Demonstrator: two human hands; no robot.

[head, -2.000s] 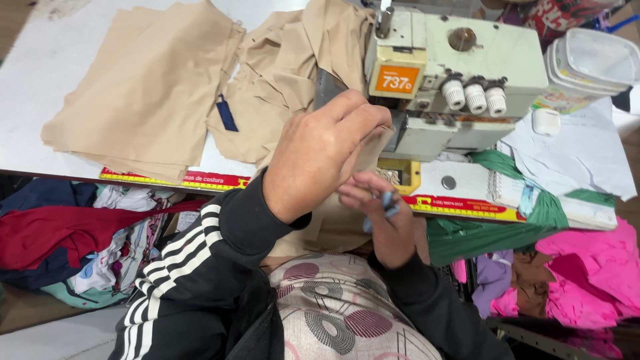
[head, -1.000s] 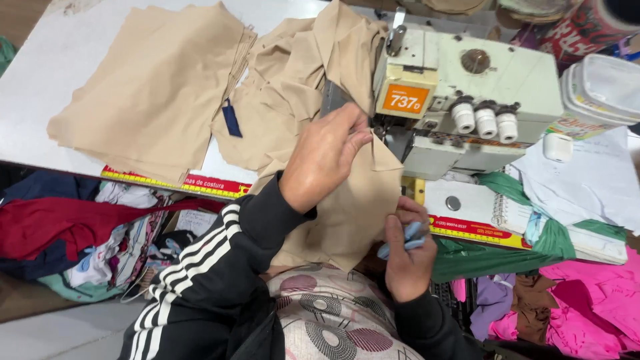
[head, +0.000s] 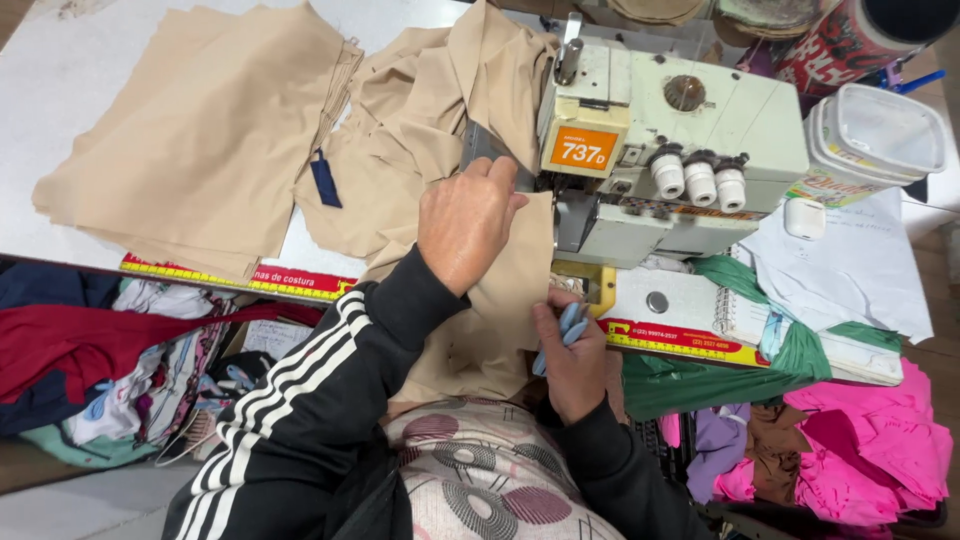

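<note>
My left hand (head: pixel 469 225) pinches the upper edge of a beige fabric piece (head: pixel 480 322) just left of the overlock sewing machine's (head: pixel 675 112) needle area. The piece hangs over the table edge onto my lap. Low at its right edge, my right hand (head: pixel 571 358) grips the cloth between thumb and fingers, with small light-blue thread snips (head: pixel 572 326) also held in it. More beige fabric (head: pixel 405 97) lies rumpled behind my left hand, beside a grey metal plate (head: pixel 487 146).
Stacked beige panels (head: pixel 187 127) lie at left, near a navy fabric scrap (head: pixel 325 180). Right of the machine are plastic tubs (head: pixel 874 142), a white case (head: pixel 805 218), papers (head: pixel 847 255) and green cloth (head: pixel 795 356). Coloured garments (head: pixel 97 345) and pink fabric (head: pixel 870 442) fill spaces below the table.
My hands were close together at the machine's front two seconds ago. They have moved apart, the right one lower, and the beige piece now spreads between them.
</note>
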